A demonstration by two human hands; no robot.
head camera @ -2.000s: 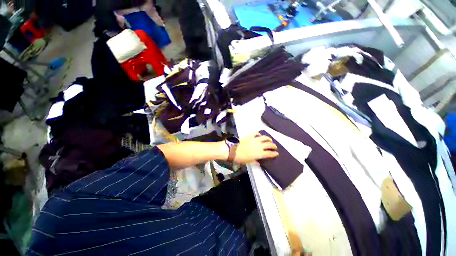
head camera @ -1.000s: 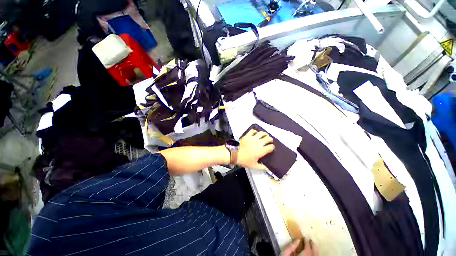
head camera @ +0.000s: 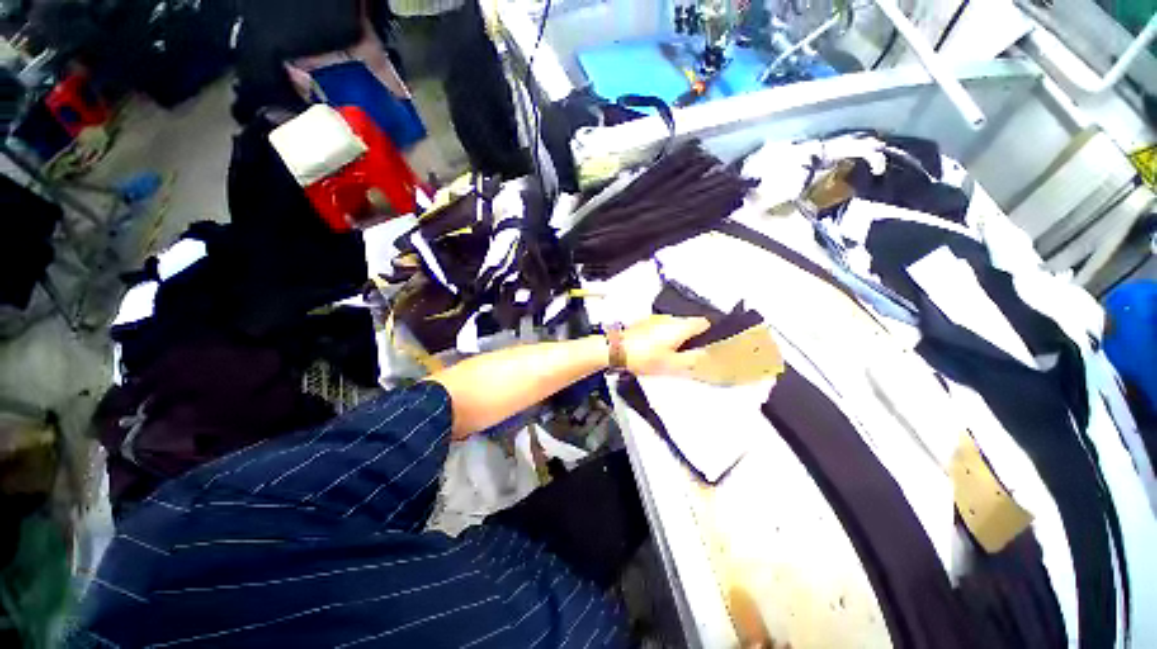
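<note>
My left hand (head camera: 660, 345) reaches over the near edge of the white-covered table. It holds a tan card (head camera: 742, 356), which has small marks, by its left end. Dark brown fabric shows along the card's far side; I cannot tell if the hand holds it too. Below the card lies a small piece with its white side showing (head camera: 695, 425) and dark edges, near the table's edge. The fingertips are partly hidden by the card and blurred. My right hand is not in view.
Long dark brown panels (head camera: 863, 488) curve along the table, with another tan card (head camera: 987, 497) on them. Black panels (head camera: 1002, 361) lie farther across. A pleated dark bundle (head camera: 660, 209) and scrap heap (head camera: 476, 260) are at the left. A red stool (head camera: 368, 171) stands beyond.
My left hand lay on a dark piece before; now it holds a tan card, and a white side shows below. My right hand, at the bottom edge a second ago, has left view.
</note>
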